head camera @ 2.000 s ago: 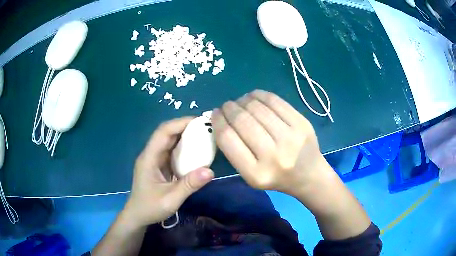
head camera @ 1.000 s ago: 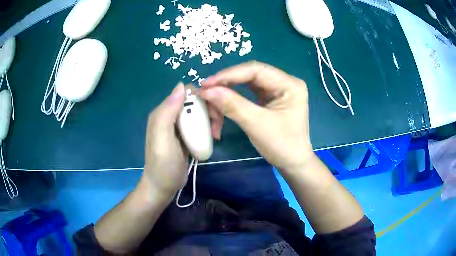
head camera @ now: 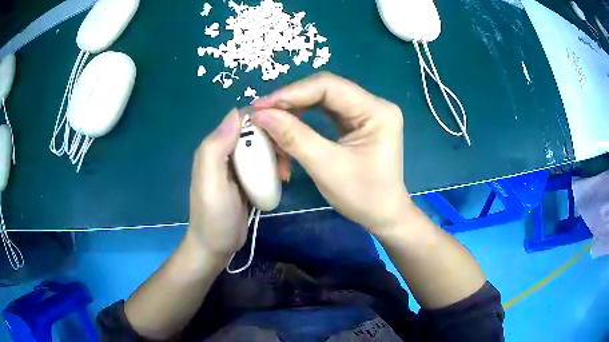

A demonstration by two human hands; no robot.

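Observation:
A white oval device body (head camera: 258, 172) stands edge-on, with a dark slot and a small dark dot near its upper end and a white cord loop hanging below. My left hand (head camera: 217, 187) is shut around it from the left. My right hand (head camera: 340, 143) pinches at its top end with thumb and forefinger, on a tiny white port plug (head camera: 246, 119) that is mostly hidden by the fingertips. A loose pile of plugs (head camera: 267, 39) lies beyond my hands on the dark green table.
Waiting devices (head camera: 101, 93) with cords lie at the left, some cut off by the picture's edge. A separate device (head camera: 412, 19) lies beyond at the right. A white sheet (head camera: 579, 93) is at the far right. Blue stools (head camera: 50, 310) stand on the blue floor.
The device has turned from a tilted hold to slot side facing me, with its cord hanging down. My right hand has turned over and now pinches at its top end. The view has shifted.

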